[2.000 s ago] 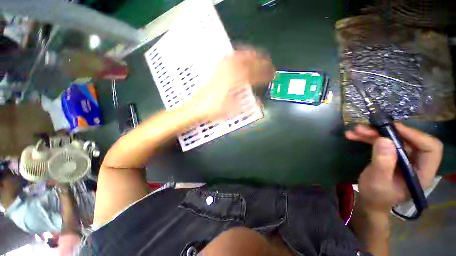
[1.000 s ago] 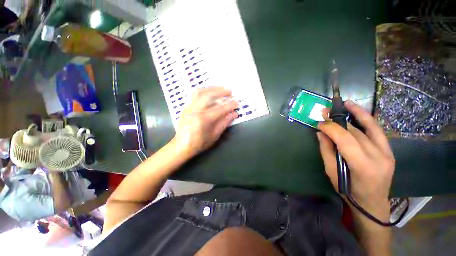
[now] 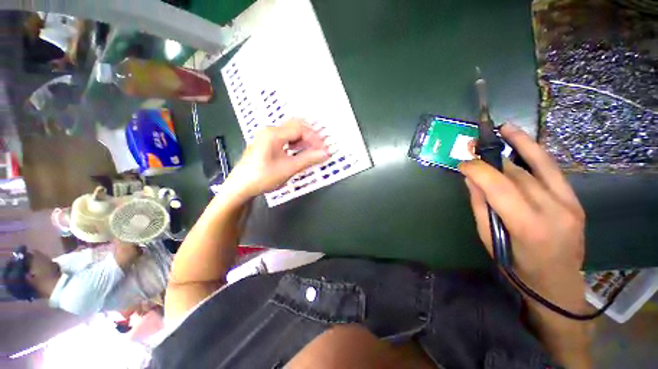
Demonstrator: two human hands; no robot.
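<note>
A white component sheet (image 3: 317,86) with rows of small dark parts lies on the green mat. My left hand (image 3: 278,160) is over its lower part, thumb and fingertips bent towards each other; whether a part is between them cannot be told. My right hand (image 3: 530,209) holds a black soldering iron (image 3: 491,148), its slim metal tip pointing up the bench. The same hand's fingertips touch the near right end of the LCD module (image 3: 444,143), a green board in a dark frame with a pale square, partly covered by the hand and iron.
A brown slab (image 3: 602,101) with lumpy dark residue is at the right. At the left are a dark phone-like object (image 3: 218,162), a blue pack (image 3: 155,140), an amber bottle (image 3: 162,79), a cream fan (image 3: 139,220) and a person (image 3: 86,277). A white tray (image 3: 624,294) is low at right.
Since two seconds ago my right hand has come from the slab to the module, which now lies turned around. My left hand has drawn back over the sheet, and its fingers have bent since one second ago.
</note>
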